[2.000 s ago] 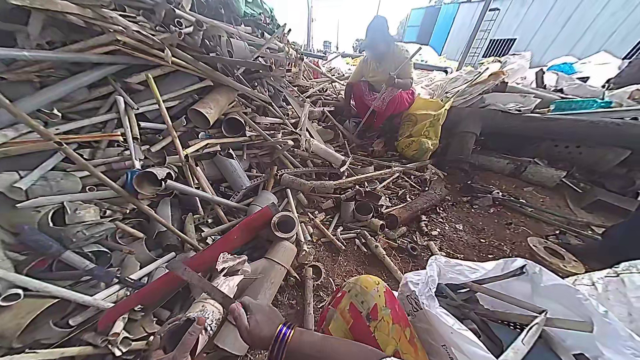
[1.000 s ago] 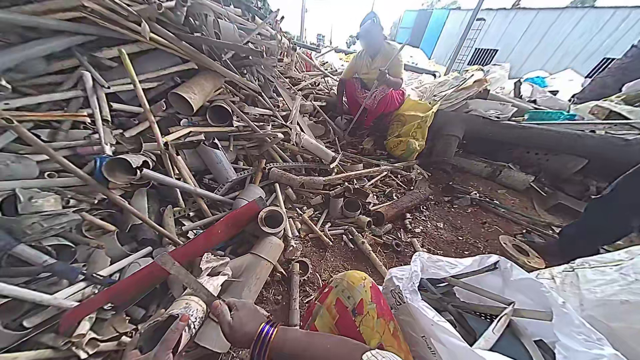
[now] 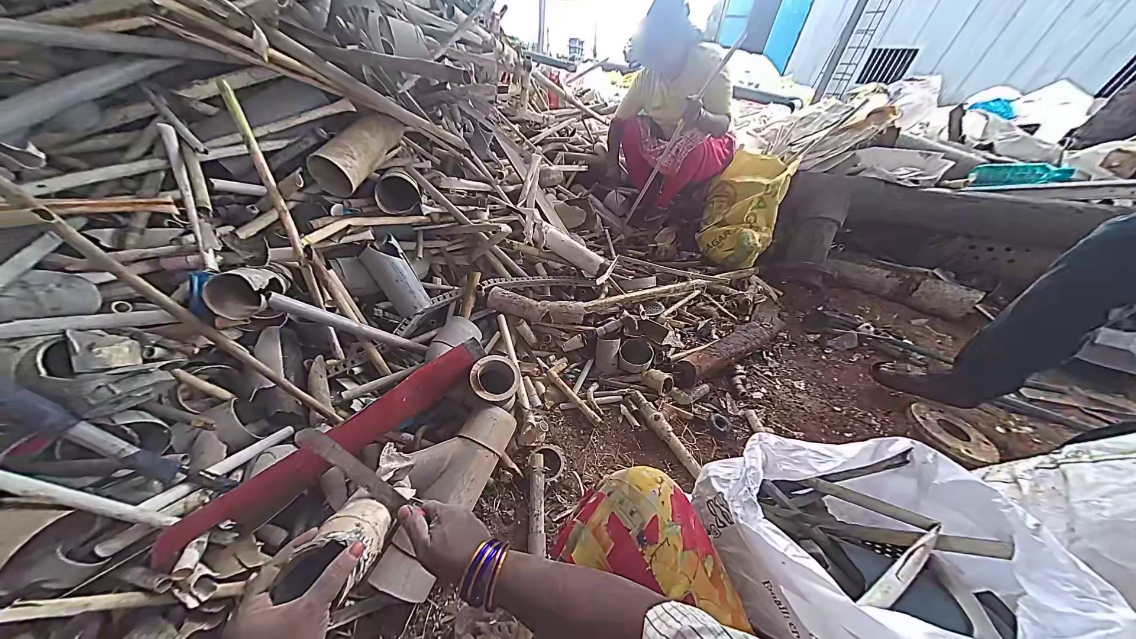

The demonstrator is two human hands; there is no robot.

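At the lower left, my left hand [image 3: 288,590] grips the open end of a short, dirty pipe piece [image 3: 359,531] with ragged, peeling wrapping on it. My right hand [image 3: 444,539], with blue and gold bangles at the wrist, is closed on the near end of a flat metal blade [image 3: 351,466]. The blade points up and left, lying over the pipe piece and in front of a long red strip [image 3: 328,448]. Its handle is hidden in my fist. Just beyond my right hand lies a wide grey pipe fitting [image 3: 457,457].
A large heap of scrap pipes [image 3: 355,160] fills the left. An open white sack [image 3: 737,497] with plastic scraps stands at the lower right. A person [image 3: 674,106] sits ahead beside a yellow bag [image 3: 745,209]. Another person's leg [image 3: 1038,311] is at the right, near a flat ring [image 3: 954,433].
The leg at the right edge has come further into view, its foot now near the flat ring. My hands still hold the blade and the pipe piece.
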